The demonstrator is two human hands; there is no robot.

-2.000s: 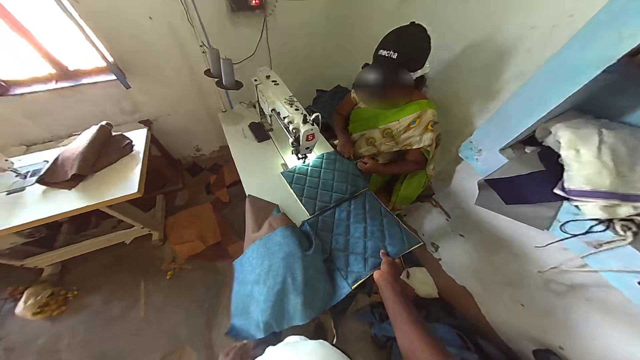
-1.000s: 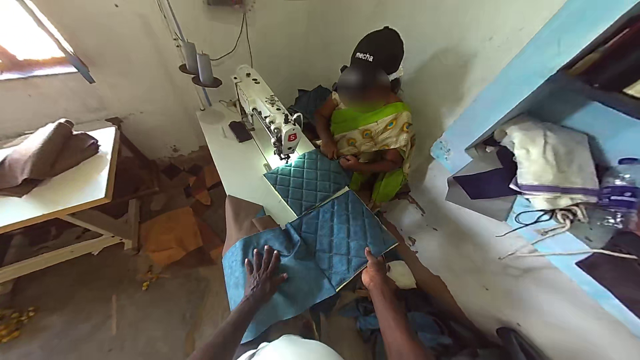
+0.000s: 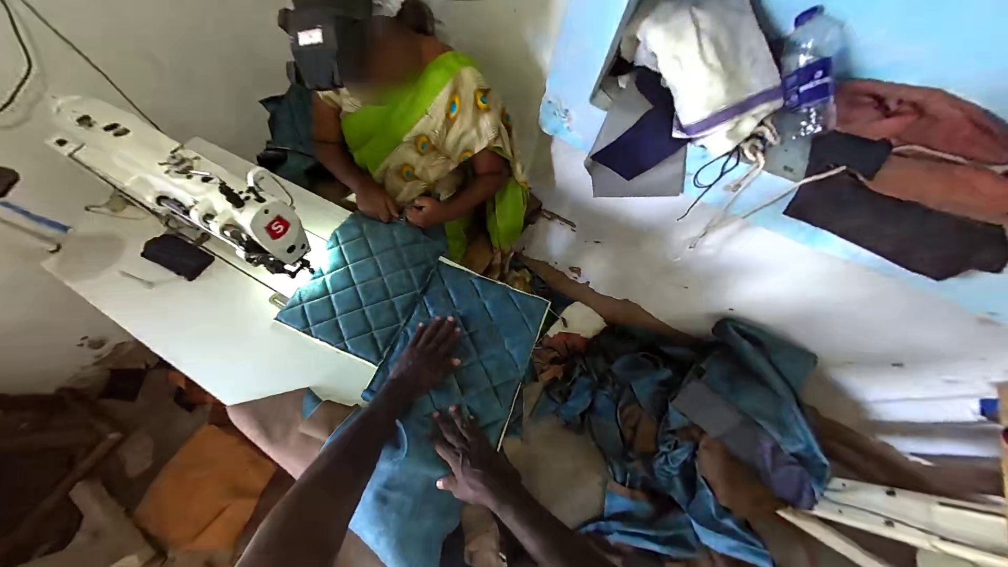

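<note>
My left hand (image 3: 428, 354) lies spread on a blue quilted fabric panel (image 3: 492, 315) with a pale edge. Below it, my right hand (image 3: 472, 457) has its fingers apart over the lower edge of that panel, where plain blue fabric (image 3: 409, 504) hangs down. A second quilted panel (image 3: 366, 276) lies on the white sewing table (image 3: 228, 354), beside the needle end of an industrial sewing machine (image 3: 189, 189) with its lamp lit. Neither hand grips anything.
A co-worker (image 3: 425, 142) sits behind the panels, hands near the far one. Blue fabric scraps (image 3: 646, 417) heap at the right. A blue ledge (image 3: 906, 276) bears a white cloth (image 3: 709, 63), a plastic bottle (image 3: 809, 79) and cords. Orange material (image 3: 209, 488) lies at lower left.
My left hand has moved from the plain blue fabric onto the quilted panel. My right hand has come off the panel's right edge toward its lower edge. The view has swung right.
</note>
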